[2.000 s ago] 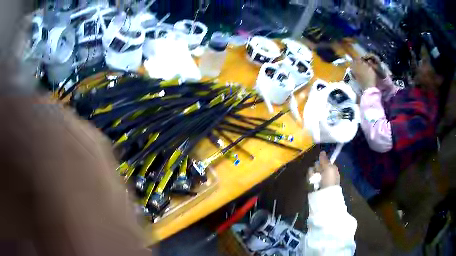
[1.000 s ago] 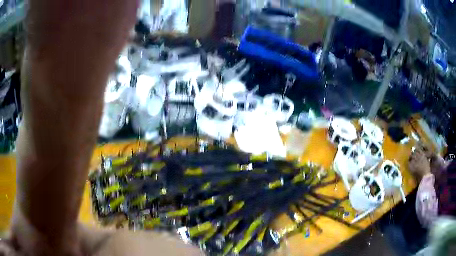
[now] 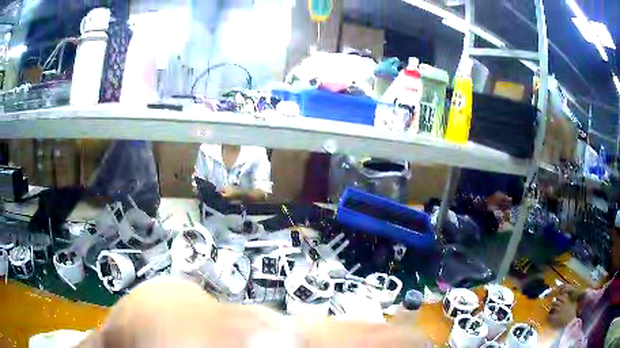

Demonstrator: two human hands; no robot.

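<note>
A large blurred patch of bare skin (image 3: 204, 316), a hand or forearm very close to the camera, fills the bottom centre. It seems to be my left; its fingers and anything in them cannot be made out. My right hand is not in view. Behind it, many white camera housings (image 3: 194, 248) lie heaped on the green-topped area, with open rings and dark parts inside. More white housings (image 3: 469, 329) stand grouped on the orange-yellow bench (image 3: 428, 323) at the lower right. A small dark-topped bottle (image 3: 412, 299) stands between the two groups.
A pale shelf (image 3: 251, 126) crosses above the bench, holding a blue bin (image 3: 340, 107), a yellow bottle (image 3: 460, 105) and a red-capped white bottle (image 3: 406, 95). Another blue bin (image 3: 387, 217) is below. A person in white (image 3: 234, 170) is across the bench; another person's hand (image 3: 565, 306) is at right.
The view has swung up, bringing in the shelf and the person opposite. The cable pile has left view. The near skin has shifted from the left side to the bottom centre.
</note>
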